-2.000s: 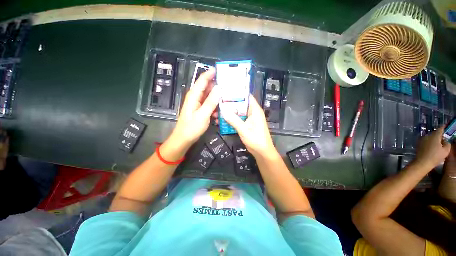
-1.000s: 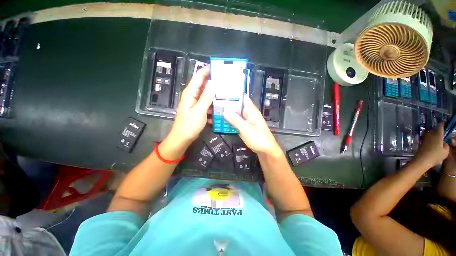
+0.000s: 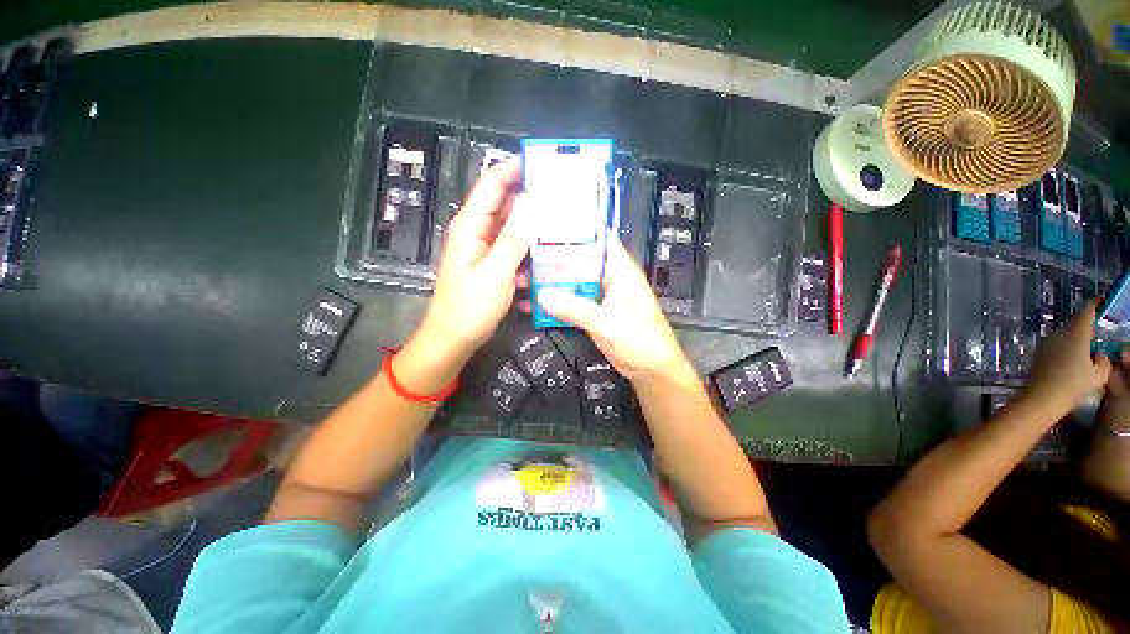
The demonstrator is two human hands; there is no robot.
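A keypad phone (image 3: 569,204) with a bright blue edge and a lit white screen is held upright above the clear plastic tray (image 3: 750,325). My left hand (image 3: 477,266) holds its left side. My right hand (image 3: 620,316) holds its right side, with the thumb over the blue keypad. Phones with open black backs lie in the tray, one at the left (image 3: 404,198) and one at the right (image 3: 677,235); others are partly hidden behind my hands. Black batteries lie near my body, one at the left (image 3: 325,330), one at the right (image 3: 751,378) and several between my forearms.
A red marker (image 3: 836,270) and a red pen (image 3: 875,310) lie right of the tray. A cream fan (image 3: 973,118) stands at the right rear. Another tray with phones (image 3: 979,359) is at the right, beside another person's arm (image 3: 979,464). More phones lie at the far left edge.
The phone has shifted slightly left and stands straighter than at first. My right thumb has moved down over the keypad. The neighbour's phone has moved a little at the right edge.
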